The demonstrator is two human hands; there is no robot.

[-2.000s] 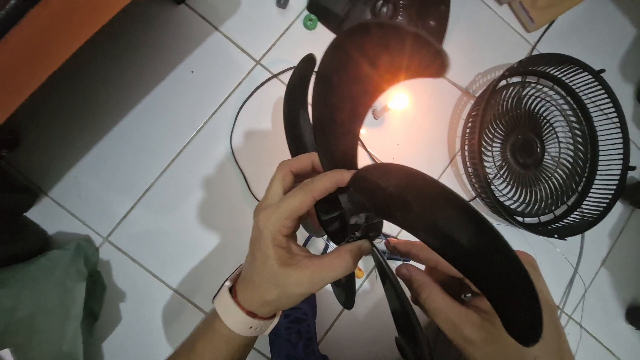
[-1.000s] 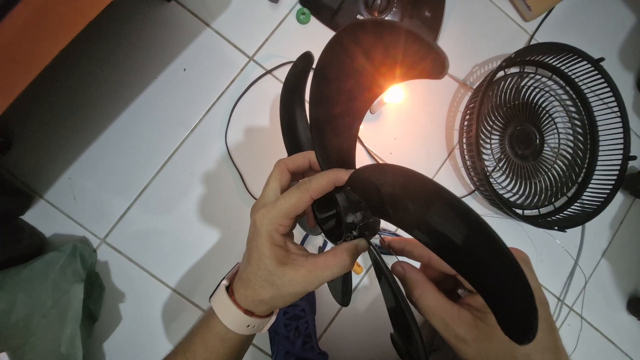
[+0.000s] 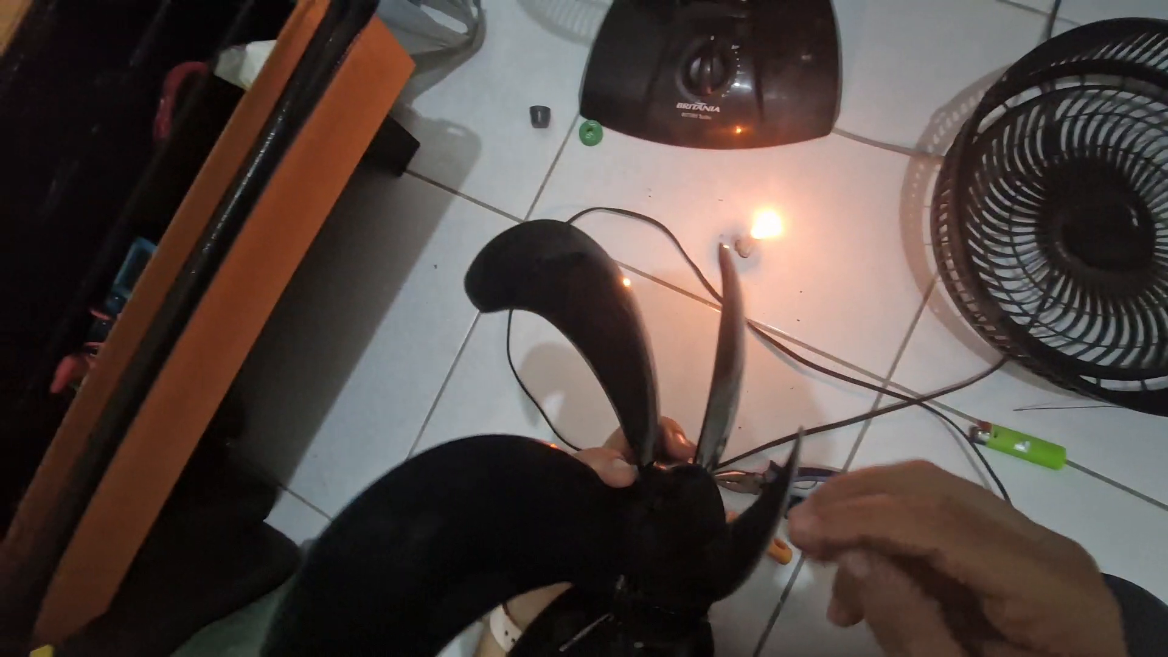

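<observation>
A black plastic fan blade assembly (image 3: pixel 675 529), with several curved blades, fills the lower middle of the head view. Behind its hub, my left hand (image 3: pixel 611 461) grips it; only some fingers show, and a pale wristband is partly visible below. My right hand (image 3: pixel 958 557) is at the lower right, beside a thin upright blade, with its fingers bent and slightly blurred. Whether anything is between those fingertips cannot be told. Pliers (image 3: pixel 744 481) lie partly hidden behind the blades, near an orange object (image 3: pixel 778 550).
A small flame (image 3: pixel 766 224) burns on the tiled floor beyond the blades. A black Britania fan base (image 3: pixel 712 78), a black fan grille (image 3: pixel 1095 219), a green lighter (image 3: pixel 1020 445), a black cable (image 3: pixel 821 370), a green ring (image 3: pixel 590 133) and a dark cap (image 3: pixel 540 116) lie around. Orange-edged furniture (image 3: pixel 237 301) stands left.
The blade assembly has been turned in my left hand and sits lower in view. My right hand has come out from behind the blades to their right side. The view has shifted.
</observation>
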